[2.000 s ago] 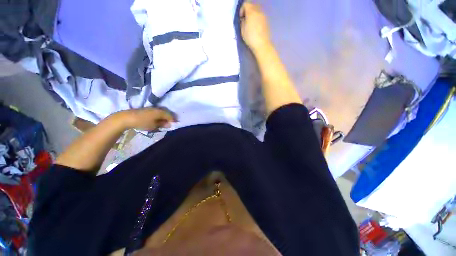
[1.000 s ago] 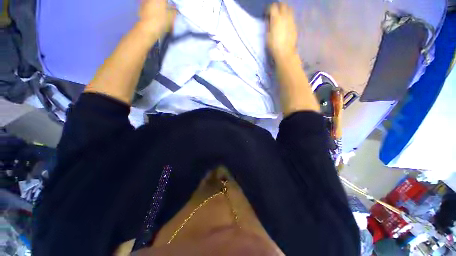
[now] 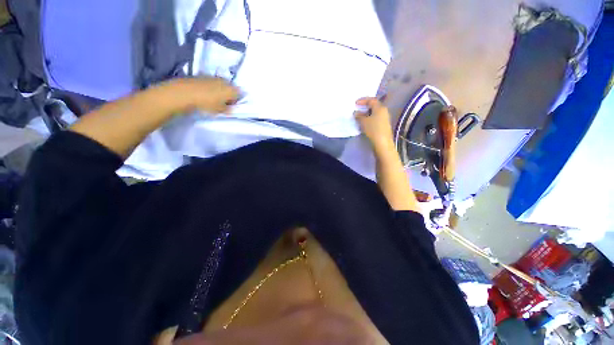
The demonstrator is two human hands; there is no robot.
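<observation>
The garment lies pale side up on the lavender pressing table, with a thin dark seam line across it and dark grey strips at its left and near edge. My right hand pinches the garment's near right corner between thumb and fingers. My left hand is slightly blurred over the garment's left part; whether its fingers grip the cloth cannot be told. The steam iron, with dark soleplate, bright rim and brown wooden handle, rests on the table right of my right hand.
The dark grey rest pad with a frayed edge lies at the table's right end. The iron's pale hose runs to the lower right. Red crates and scraps are on the floor there. Crumpled dark cloth hangs at the table's left.
Both hands have come nearer my body from the far part of the table. The garment's pale side is spread flatter and wider. More of the iron shows.
</observation>
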